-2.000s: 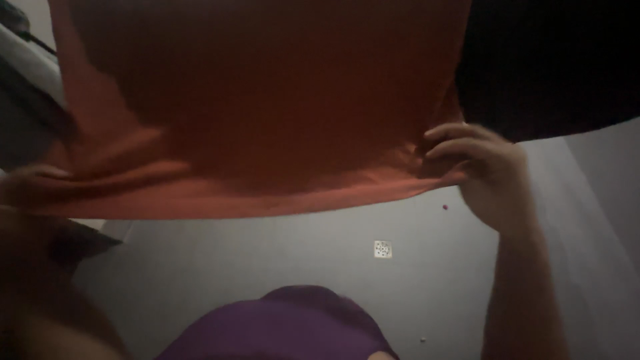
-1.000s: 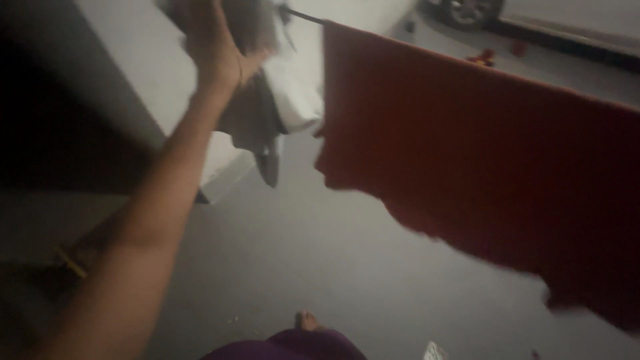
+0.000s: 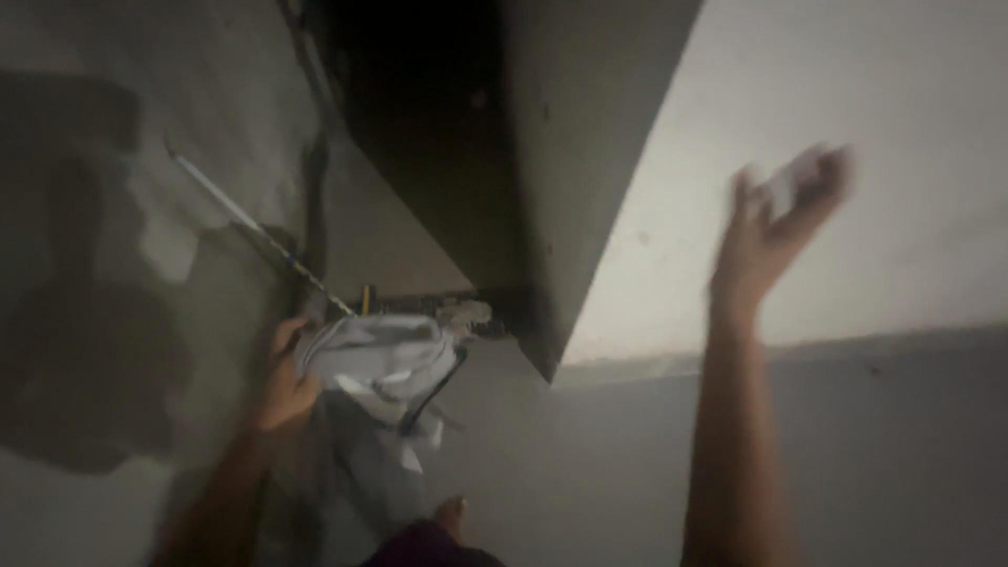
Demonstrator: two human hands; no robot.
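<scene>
My left hand (image 3: 287,386) grips the left end of a bunched bundle of white and grey cloth (image 3: 378,354), low and left of the middle. Darker grey folds and a thin dark cord or strap hang from the bundle. My right hand (image 3: 760,236) is raised in front of the pale wall at the right, its fingers apart and blurred. Nothing can be made out in it, and it is well apart from the cloth.
A pale wall corner (image 3: 555,370) juts down near the middle, beside a dark opening (image 3: 441,142). A thin pole (image 3: 236,211) slants behind the cloth, near a short yellow object (image 3: 368,300). Below lies the grey floor (image 3: 598,472), with a bare foot (image 3: 450,516).
The view has swung far to the side. The red cloth that both hands held two seconds ago, and that later hung at the right, is out of view. My left hand now holds the white and grey cloth.
</scene>
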